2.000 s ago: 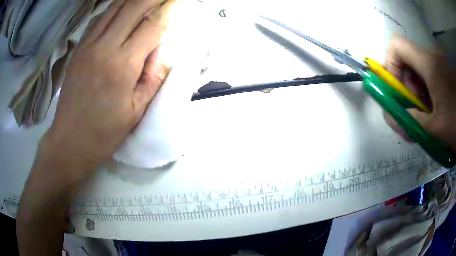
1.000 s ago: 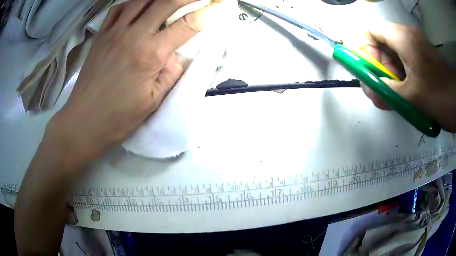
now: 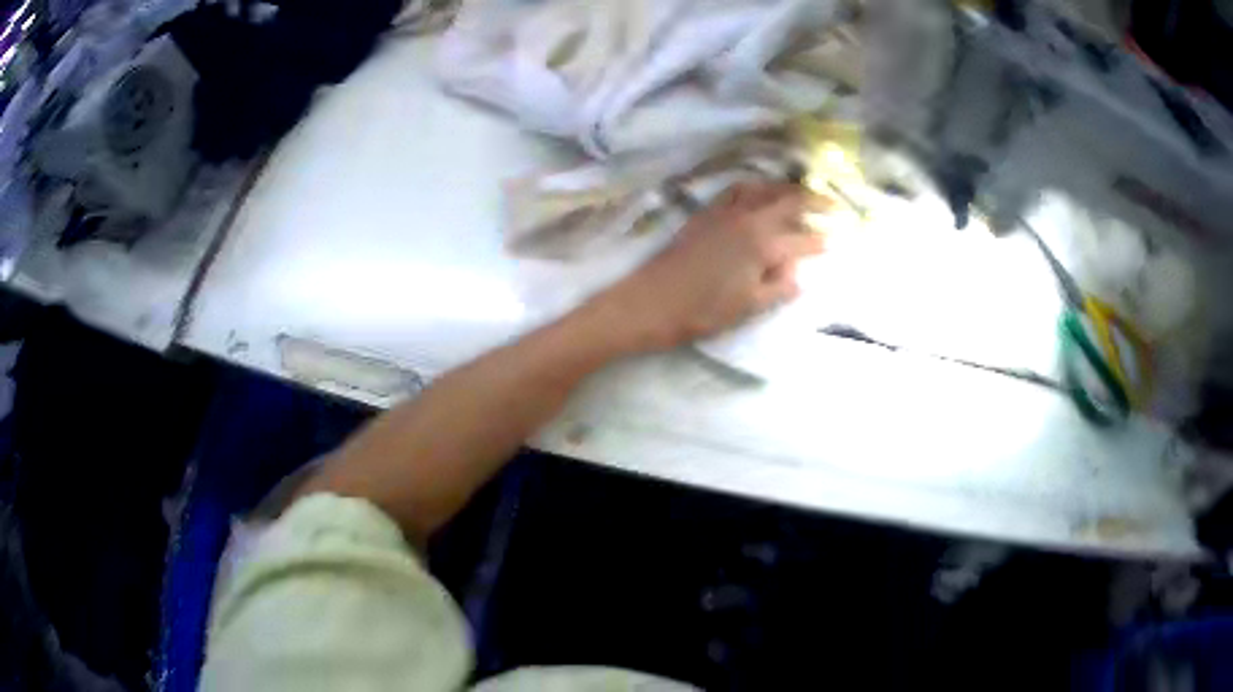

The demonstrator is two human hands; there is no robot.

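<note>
My left hand reaches in from the lower left, blurred, with curled fingers at the edge of the lamp glare. It is closed on a small pale fabric piece, whose edge shows below the palm; the fingertips are washed out. Scissors with green and yellow handle loops lie on the table at the right, blades towards the upper left. I see no right hand. Pale fabric is heaped behind my left hand, with beige folds beside it.
The white sewing table has a curved front edge. A dark seam runs right towards the scissors. The blurred machine head stands at the upper right. A grey-white machine part is at the far left. My pale sleeve is lower left.
The view has swung left and shows more table. The scissors have left my right hand and lie on the table; my right hand is out of view. My left hand remains at the fabric piece.
</note>
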